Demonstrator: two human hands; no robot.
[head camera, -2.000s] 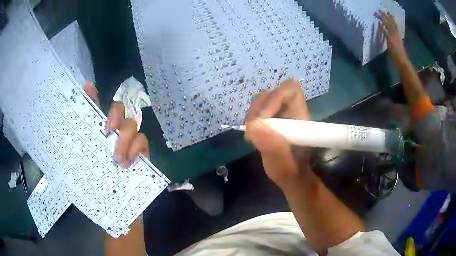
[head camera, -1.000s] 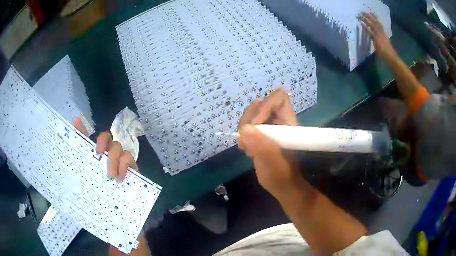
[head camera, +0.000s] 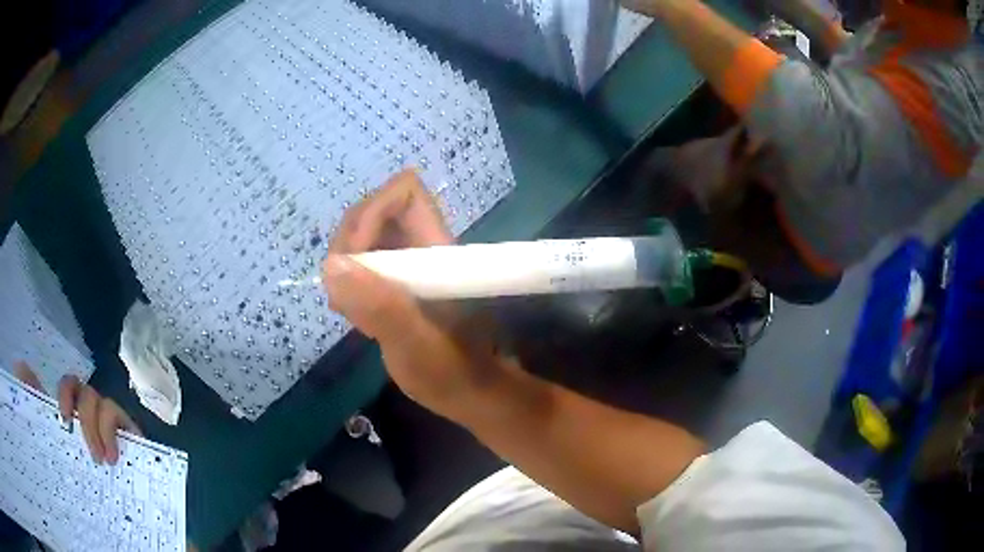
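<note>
My right hand (head camera: 394, 286) holds the white dispensing syringe (head camera: 518, 267) like a pen, its thin pale tip pointing left over the stack. The syringe has a printed label and a green adapter (head camera: 678, 264) at its rear. My left hand (head camera: 95, 418) is at the lower left, fingers over the edge of a white PCB panel (head camera: 97, 485) that is cut off by the picture's edge. The large stepped panel stack (head camera: 291, 162) lies on the green bench, beyond my right hand. Whether the tip touches the stack cannot be told.
A crumpled white tissue (head camera: 149, 361) lies left of the stack. A smaller panel pile (head camera: 38, 307) is at far left, another panel block (head camera: 529, 32) at the top. A person in grey and orange (head camera: 852, 140) is at upper right. Blue bins (head camera: 879, 356) are at right.
The view has swung right, so the stack and both hands appear further left. More of the other person and the blue bins shows. Both hands keep their holds.
</note>
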